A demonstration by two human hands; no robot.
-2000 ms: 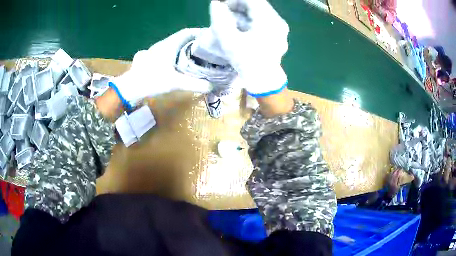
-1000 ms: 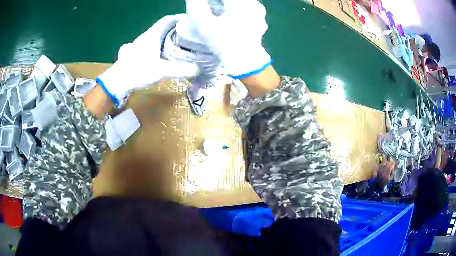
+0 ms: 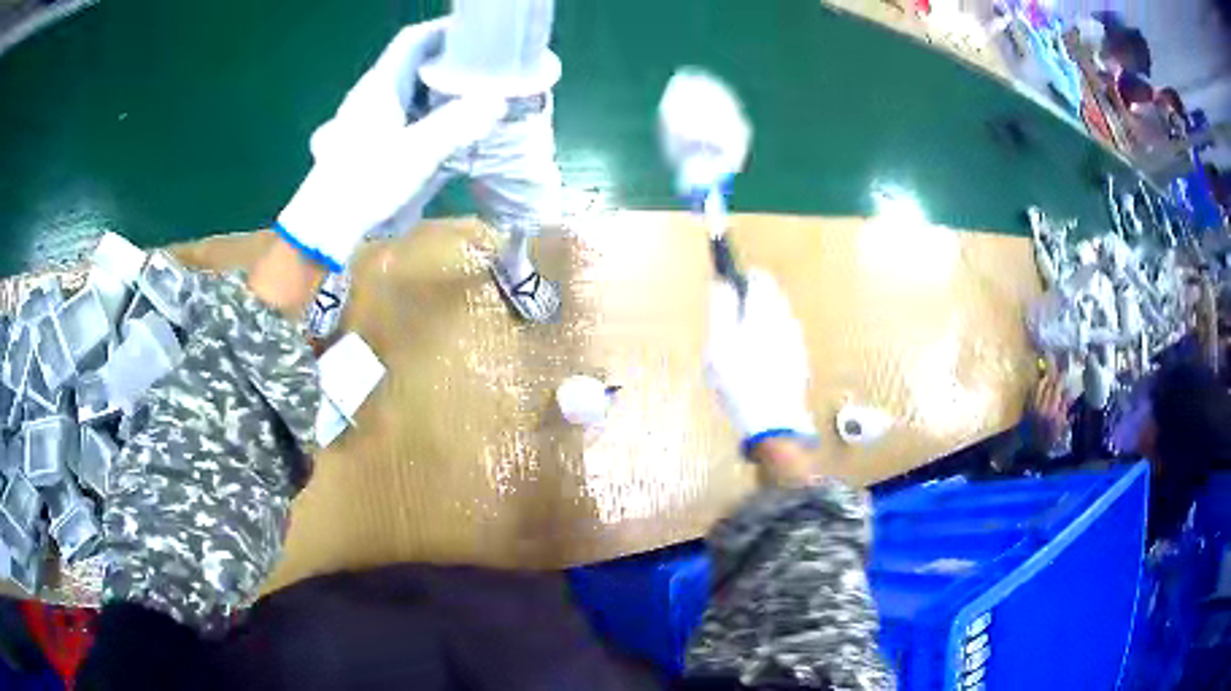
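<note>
My gloved left hand (image 3: 385,162) grips a white-grey figure lower body (image 3: 506,169) near its waist. Its two legs point down and end in shoes over the bench; one shoe shows beyond my left wrist. A pale boxy piece sits on top of the waist, cut off by the upper edge. My gloved right hand (image 3: 759,354) is closed around the black handle of a mallet (image 3: 705,128), its bulky white head raised and blurred, to the right of the figure and apart from it.
Light grey hollow parts (image 3: 47,452) are heaped at the left, with one loose beside them. Small white rounded pieces (image 3: 585,400) lie on the tan bench (image 3: 648,473). A green conveyor (image 3: 270,95) runs behind. A blue tote (image 3: 1040,567) stands lower right. Coworkers' hands (image 3: 1050,405) show right.
My right hand has left the figure and now holds the mallet. My left hand still holds the figure, whose legs and upper boxy piece now show. Another small white piece now shows at the bench's right.
</note>
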